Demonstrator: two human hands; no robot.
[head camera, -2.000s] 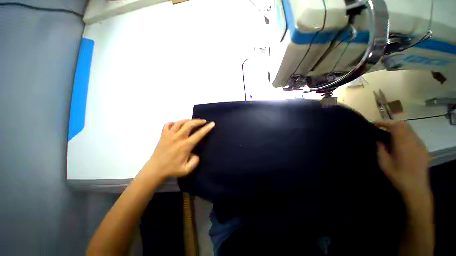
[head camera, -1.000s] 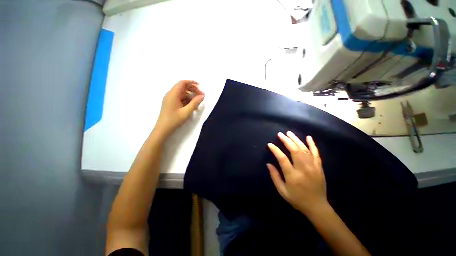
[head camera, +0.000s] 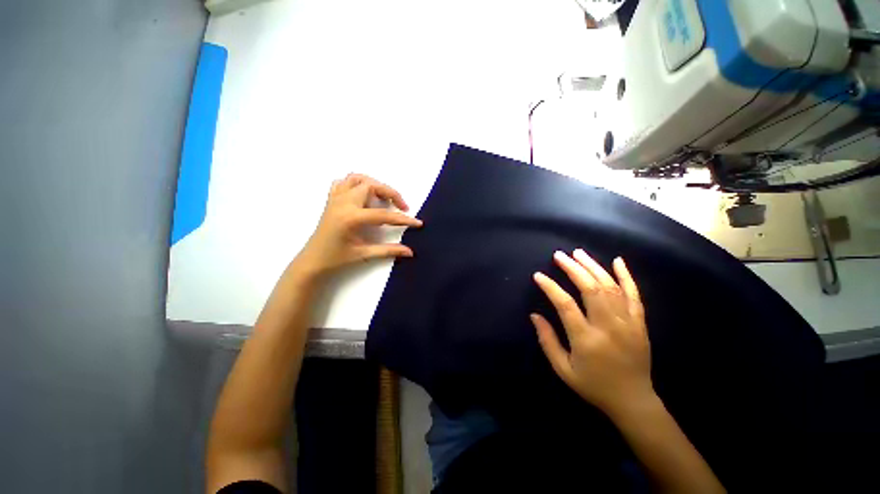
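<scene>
A dark navy fabric panel (head camera: 482, 232) lies on the white table, its pointed corner toward the back, and hangs over the front edge onto my lap. My left hand (head camera: 362, 224) is at the panel's left edge, thumb and fingers apart, fingertips at the edge. My right hand (head camera: 600, 333) lies flat on the panel, fingers spread. The white sewing machine head (head camera: 714, 87) with a blue stripe stands at the upper right. Its presser foot (head camera: 745, 209) is beyond the panel's right edge, with no fabric seen under it.
Thread snips (head camera: 821, 241) lie on the machine bed at right, beside a small brown square (head camera: 838, 229). Blue tape (head camera: 199, 145) runs along the table's left edge. A grey wall (head camera: 87, 241) stands at left. A thin dark rod (head camera: 531, 135) rises behind the panel.
My left hand has come to the panel's edge and its fingers have opened. My right hand moved from the right edge onto the panel's middle. The panel has turned and lies away from the needle area.
</scene>
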